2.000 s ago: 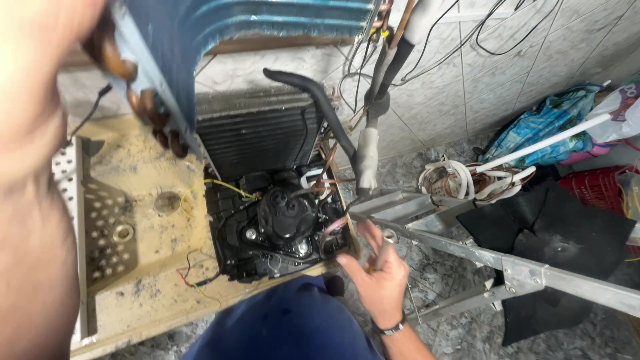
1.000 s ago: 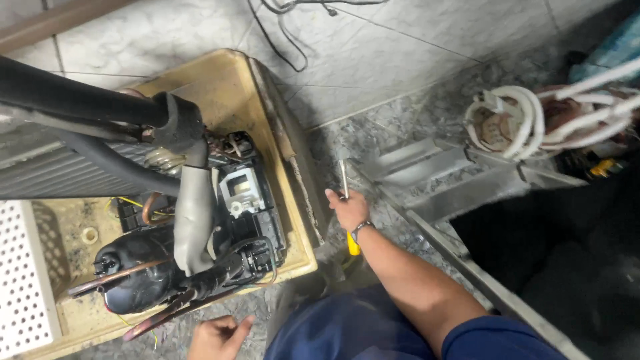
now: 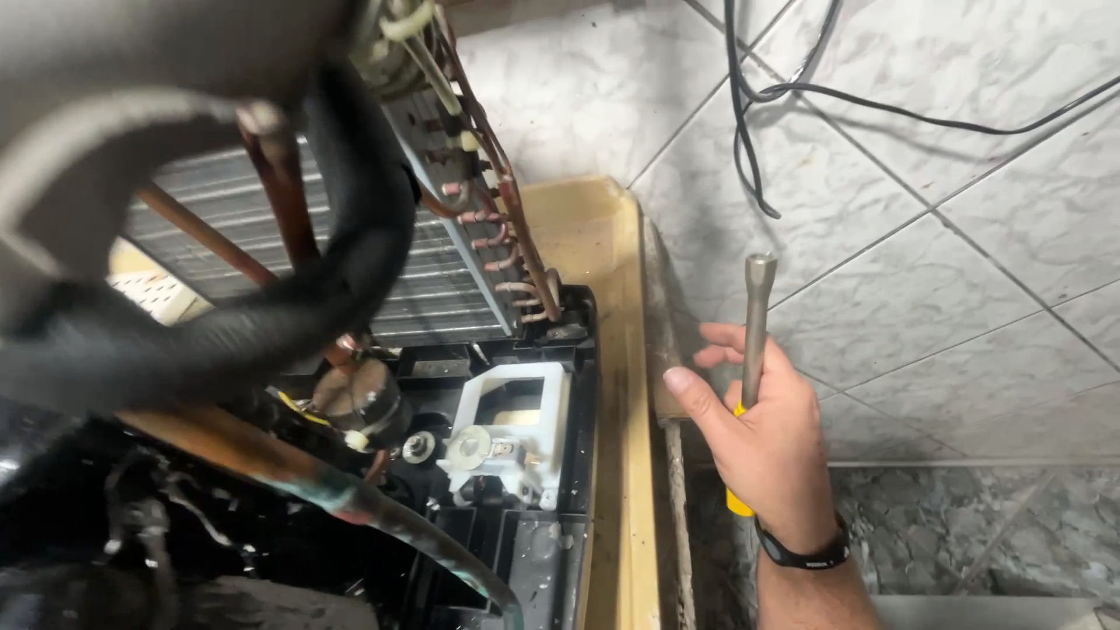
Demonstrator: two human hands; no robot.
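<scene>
My right hand (image 3: pixel 774 429), with a black wristband, holds a nut driver (image 3: pixel 754 332) by its yellow handle. The metal shaft points up and its hollow socket end is at the top, in front of the wall tiles. To the left of the hand is an opened appliance: a white plastic bracket (image 3: pixel 534 429) on a black plastic base (image 3: pixel 547 569), a finned coil (image 3: pixel 437 254) with copper bends, and a small round motor-like part (image 3: pixel 359 398). A thick black insulated pipe (image 3: pixel 367 219) and a copper pipe (image 3: pixel 262 451) cross close to the camera. My left hand is not in view.
The beige worktop edge (image 3: pixel 626 490) runs between the appliance and my right hand. A black cable (image 3: pixel 910 118) hangs against the marbled tile wall (image 3: pixel 989 350). Grey patterned floor (image 3: pixel 936 516) shows at lower right.
The view has shifted closer to the appliance and wall. My left hand, at the bottom one second ago, has left the view. The nut driver remains in my right hand.
</scene>
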